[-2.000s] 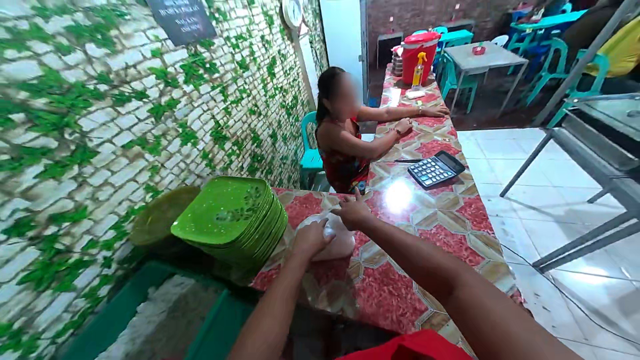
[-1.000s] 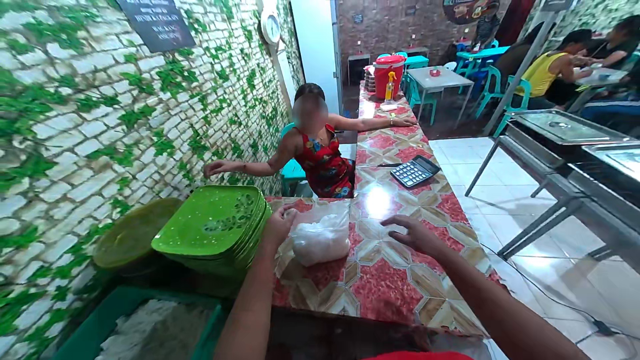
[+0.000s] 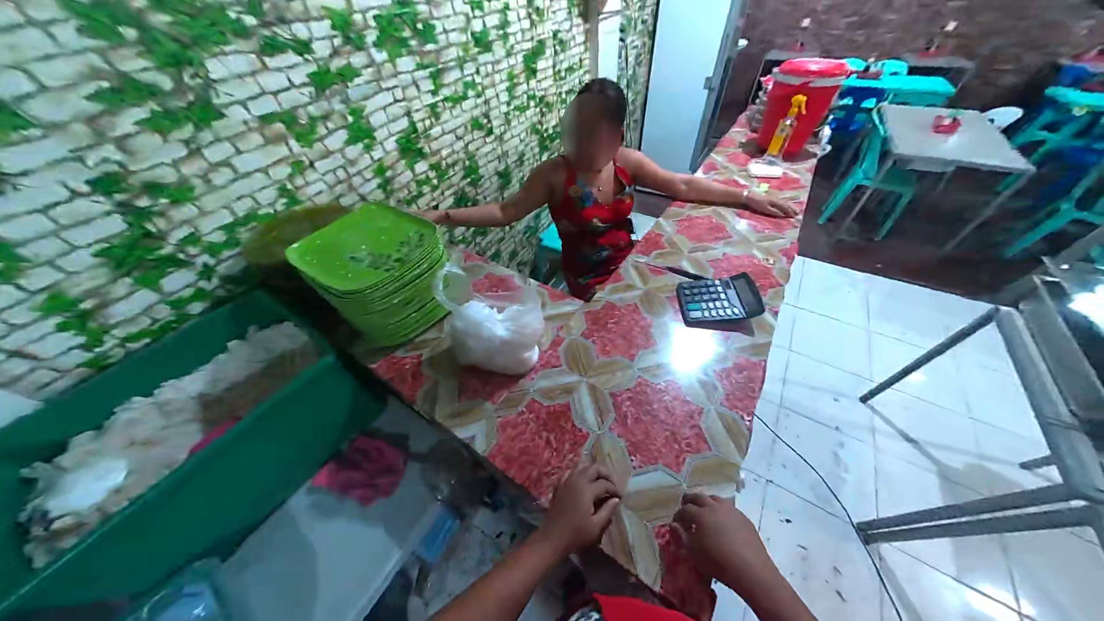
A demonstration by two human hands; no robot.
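My left hand (image 3: pixel 582 504) rests at the near edge of the patterned counter (image 3: pixel 595 388), fingers curled, with nothing visible in it. To its right, my right hand (image 3: pixel 716 530) lies on the same edge, its fingers bent down; whether it holds anything cannot be seen. Farther up the counter stands a clear plastic bag with white contents (image 3: pixel 496 332), touching neither hand. Left of the bag is a tall stack of green square plates (image 3: pixel 371 267). A desk calculator (image 3: pixel 720 300) lies to the right, with a dark pen (image 3: pixel 681 272) behind it.
A person in a red dress (image 3: pixel 595 207) sits behind the counter, one arm along it. A green bin (image 3: pixel 172 483) with whitish contents stands at left, a pink cloth (image 3: pixel 362 470) beside it. A red drink cooler (image 3: pixel 798 103) and yellow spray bottle (image 3: pixel 785 129) stand at the far end.
My hands have come away from the plastic bag and drawn back to the near counter edge. The seated person has one arm toward the plates, unlike two seconds ago. The view has turned.
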